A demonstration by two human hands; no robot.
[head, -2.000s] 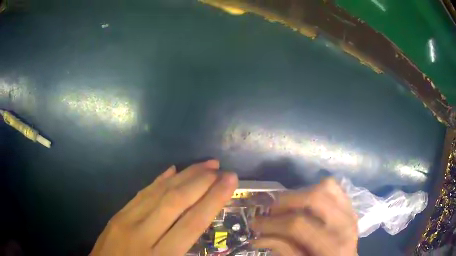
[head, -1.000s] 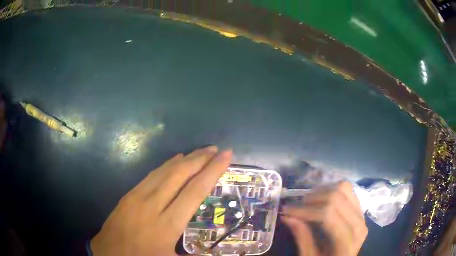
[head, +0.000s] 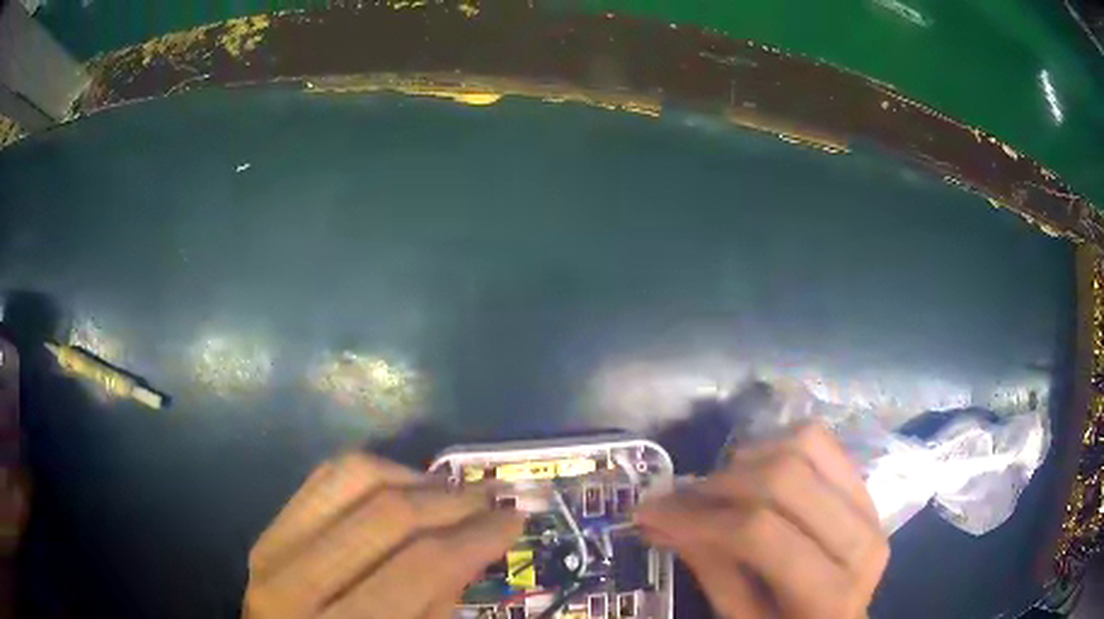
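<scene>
The white power strip housing lies open side up at the bottom centre, its lower part cut off by the picture's edge. Inside show brass contact strips, a yellow block, a round capacitor, thin wires and a small blue part. My left hand is over the housing's left side, fingertips inside it. My right hand is over its right side, fingertips near the blue part. Both hands are blurred, and what the fingertips hold cannot be made out.
A clear plastic bag lies to the right of my right hand. A wrapped stick-like tool lies at left. Brass contacts are heaped at the right edge. A worn brown rail crosses the top, with the green conveyor beyond.
My left hand has moved from resting flat along the housing to bent fingers inside it. My right hand has come from beside the housing onto its right side. The camera view has shifted.
</scene>
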